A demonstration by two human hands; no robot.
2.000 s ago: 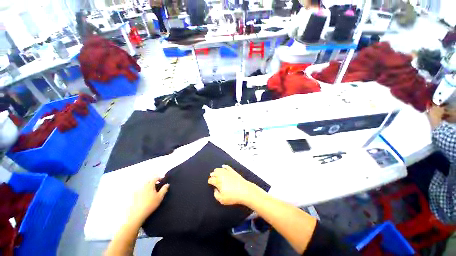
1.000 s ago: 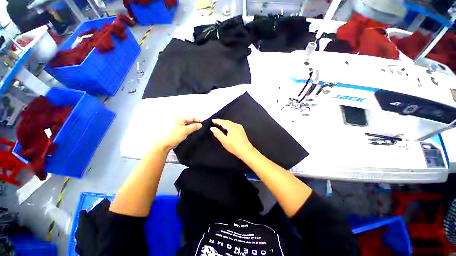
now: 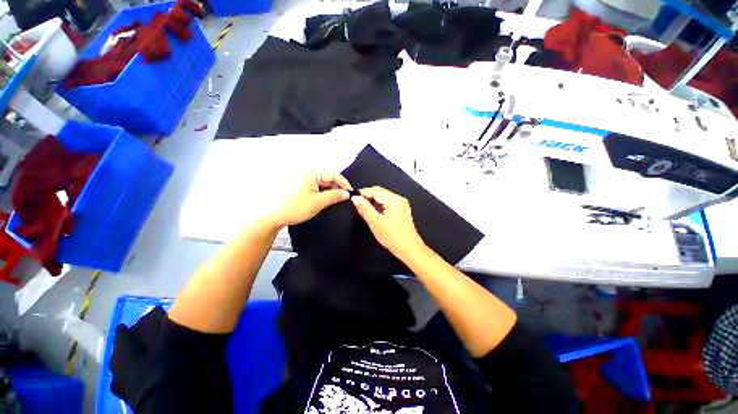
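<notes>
A black garment panel (image 3: 421, 202) lies on the front part of the white table and hangs over its edge into my lap, where it merges with my black shirt. My left hand (image 3: 311, 198) pinches the panel's upper left edge between thumb and fingers. My right hand (image 3: 390, 217) pinches the same edge just beside it, fingertips nearly touching. The needle area (image 3: 485, 154) of the sewing machine (image 3: 591, 145) is to the right of the panel, with no cloth under it.
Dark stacked panels (image 3: 311, 89) lie at the table's far left, with black bundles (image 3: 445, 32) behind. A black rectangle (image 3: 566, 175) and thin dark tools (image 3: 611, 217) lie at right. Blue bins with dark red cloth (image 3: 137, 194) stand left; another blue bin (image 3: 259, 348) is by my lap.
My view has tilted down from the wider room. My hands, first apart on the spread panel, have come together at its edge. The panel's left side is now drawn in and gathered.
</notes>
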